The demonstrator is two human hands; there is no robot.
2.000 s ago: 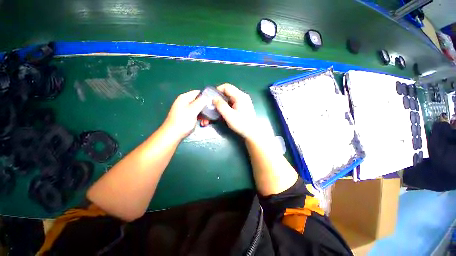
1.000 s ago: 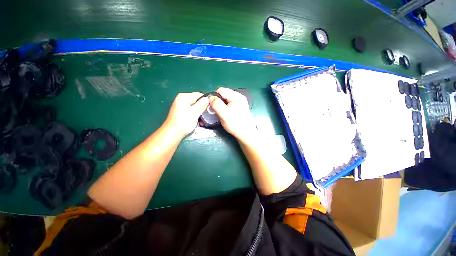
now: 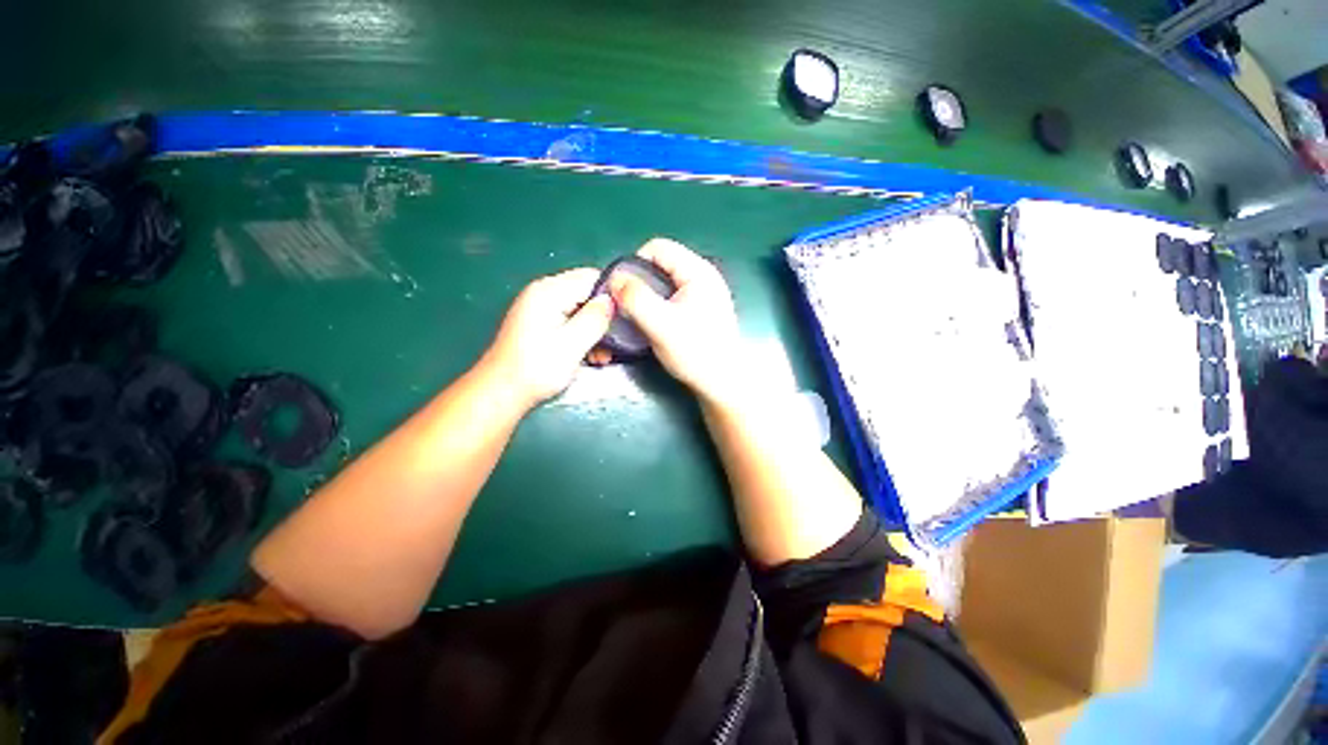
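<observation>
A round black unit (image 3: 629, 332) is held just above the green bench, in front of my body. My left hand (image 3: 542, 332) grips its left side, with the thumb on its upper face. My right hand (image 3: 690, 323) grips its right side, with the thumb pressed on the face near the left thumb. The thumbs and fingers hide much of the unit, and a small pale area shows by the thumbs. Whether it touches the bench I cannot tell.
Black ring housings (image 3: 146, 400) are piled at left, one lying at the pile's right edge. A blue tray (image 3: 932, 364) and a white sheet (image 3: 1121, 364) with black pads are at right. Units (image 3: 813, 83) sit on the green conveyor (image 3: 583, 66). An open cardboard box (image 3: 1063, 597) is below right.
Both hands stay around the unit. The unit has tilted in the fingers and its pale face shows less than a second ago. The units on the conveyor have shifted slightly to the right.
</observation>
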